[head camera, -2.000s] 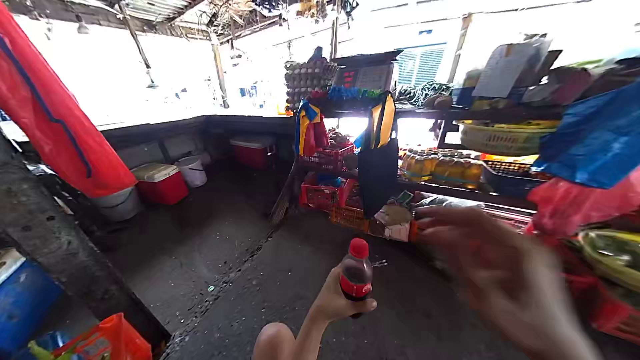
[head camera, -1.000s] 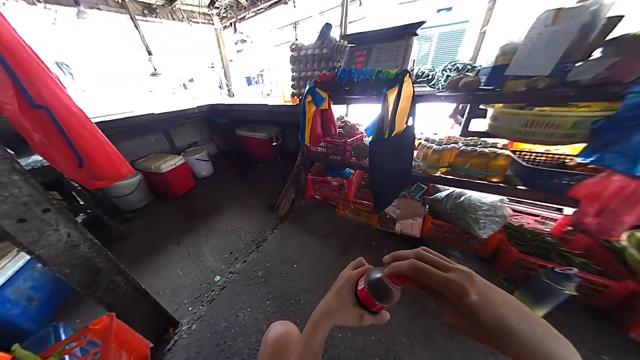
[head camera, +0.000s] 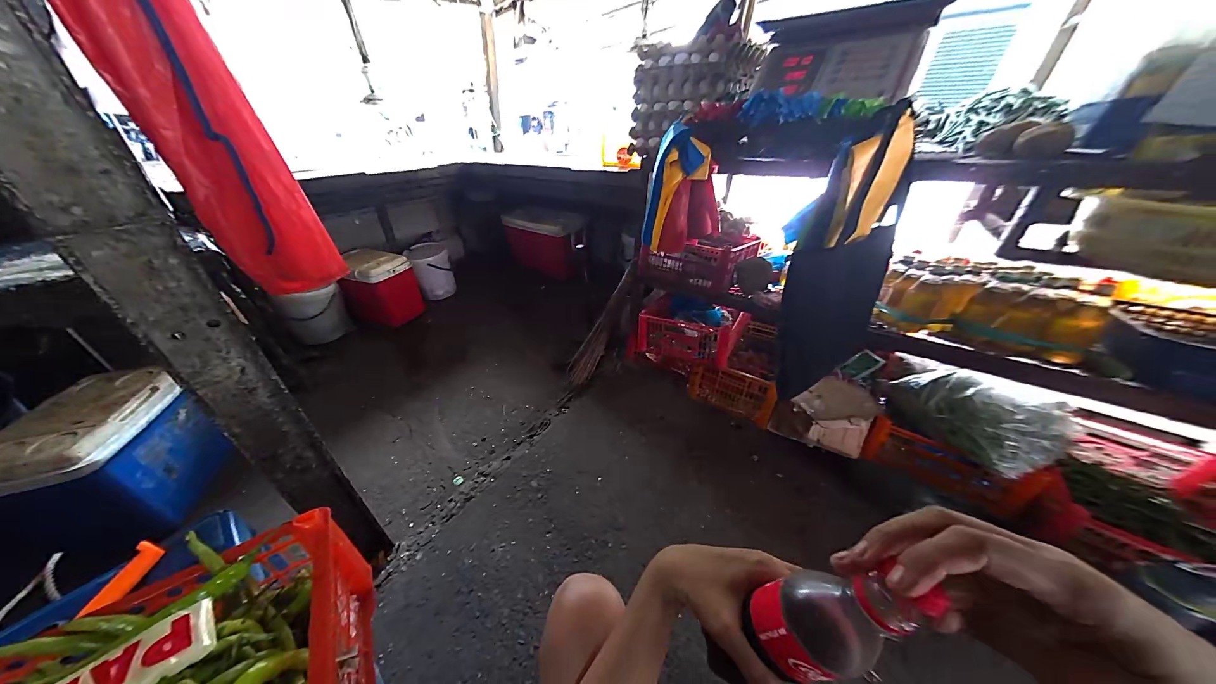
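Note:
A plastic Coca-Cola bottle (head camera: 822, 627) with a red label and dark liquid lies tilted between my hands at the lower right, its neck toward the right. My left hand (head camera: 727, 603) is wrapped around the label part of the body. The fingers and thumb of my right hand (head camera: 969, 570) are closed on the red bottle cap (head camera: 926, 600) at the neck. The cap appears slightly off the red ring below it, but whether it is loose I cannot tell. My bare knee shows just left of my left forearm.
A red plastic crate (head camera: 347, 589) of green peppers stands lower left, near a blue cooler (head camera: 123, 475) and a slanted post (head camera: 218, 351). Shelves with bottles of yellow liquid (head camera: 1007, 309), crates and a hanging dark apron (head camera: 831, 304) line the right. A stick broom (head camera: 600, 332) leans beside them.
My right hand has come in from the right and taken hold of the cap. The bottle, upright at first, is now tilted to the right. The view has shifted left.

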